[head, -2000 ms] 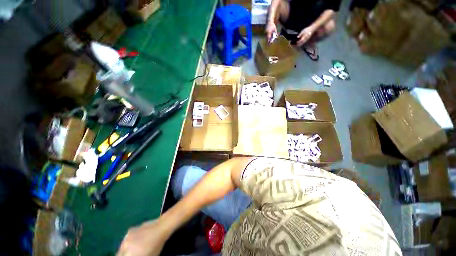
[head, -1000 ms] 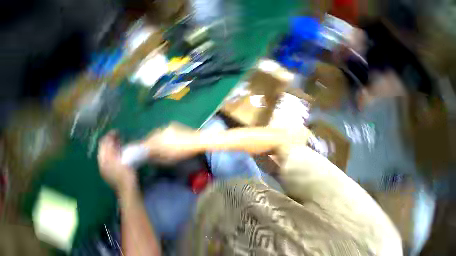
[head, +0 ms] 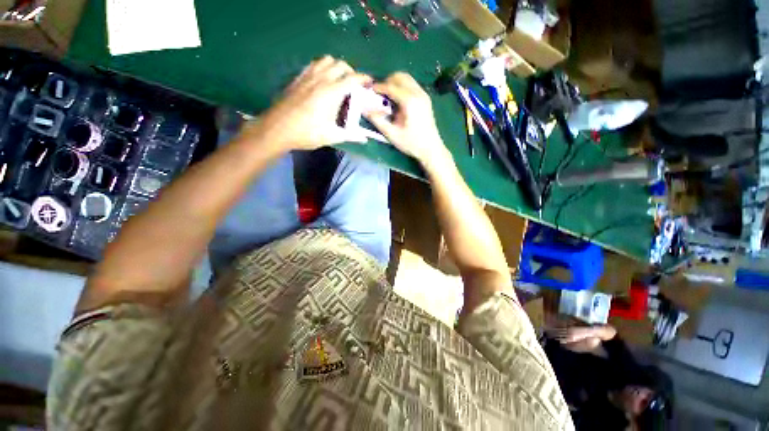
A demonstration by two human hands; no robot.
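Observation:
A small white plastic device [head: 364, 109] with a dark opening or window is held between both hands above the front edge of the green bench. My left hand [head: 320, 103] grips its left side. My right hand [head: 407, 116] grips its right side, with the thumb and fingers near a small dark round spot on it. The fingers cover much of the device, and its details are blurred.
The green bench [head: 253, 52] carries a white card [head: 153, 23] at upper left and a hammer [head: 514, 160] among tools at right. A tray of dark ring parts [head: 93, 160] lies left. A blue stool [head: 563, 263] and a person [head: 611, 379] are at lower right.
The view has swung round to face the bench. Earlier only my right hand showed, blurred; then both hands came together around a white thing, and now they hold the device near the bench edge.

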